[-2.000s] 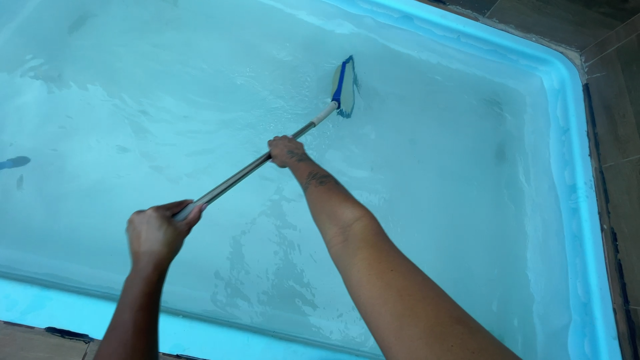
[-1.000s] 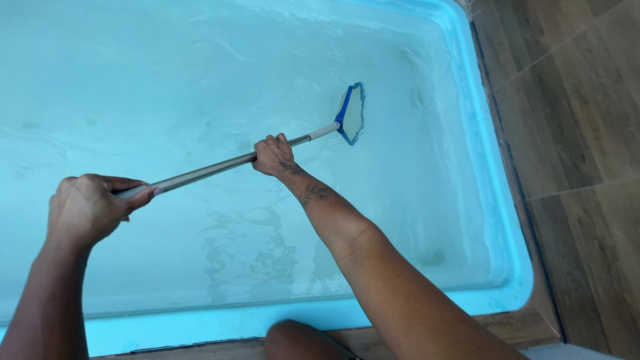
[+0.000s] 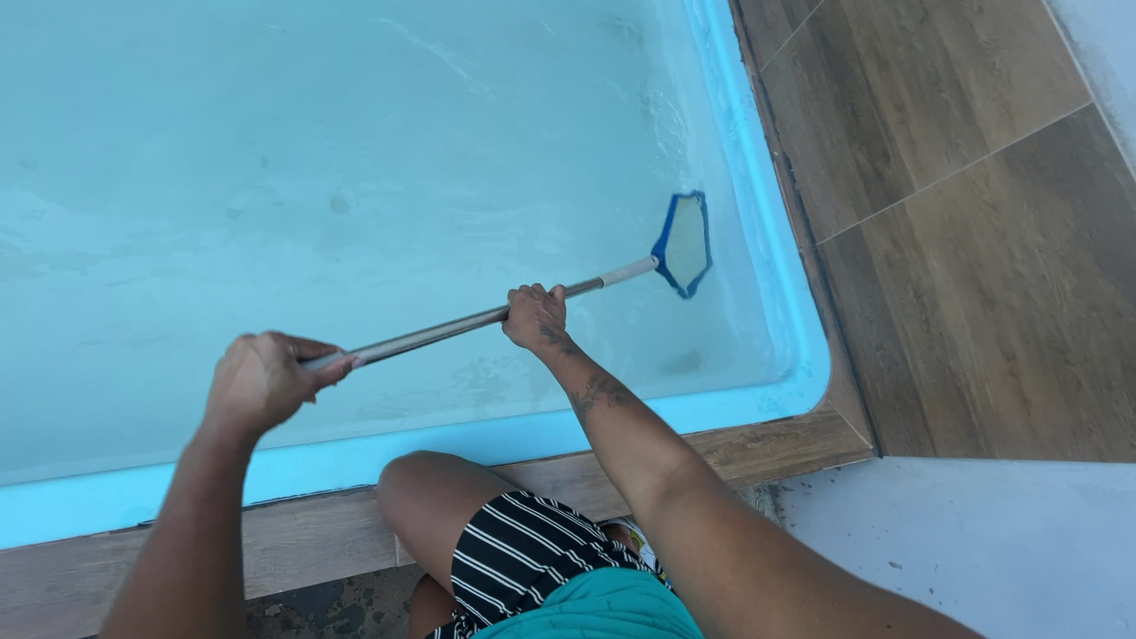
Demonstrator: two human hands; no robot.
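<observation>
A blue-framed pool skimmer net [image 3: 689, 245] with a pale mesh lies in the water close to the pool's right wall. Its metal telescopic pole [image 3: 435, 333] slants down to the left, joined to the net by a light grey handle socket [image 3: 630, 271]. My left hand [image 3: 271, 377] grips the pole's near end, at the left. Farther along the pole, nearer the net, my right hand [image 3: 536, 317] is closed around it. Cloudy water [image 3: 266, 204] fills the pool, with dark spots and patches showing in it.
The light blue pool rim [image 3: 524, 435] runs along the near side and turns at a rounded corner on the right. Wood-look tiles [image 3: 985, 293] border it. My bent knee [image 3: 435, 479] rests near the rim, and a pale floor surface [image 3: 994, 541] lies at the lower right.
Both hands have kept their hold on the pole. The net has moved closer to the pool's right wall and near corner. The view has shifted toward the right and near edges.
</observation>
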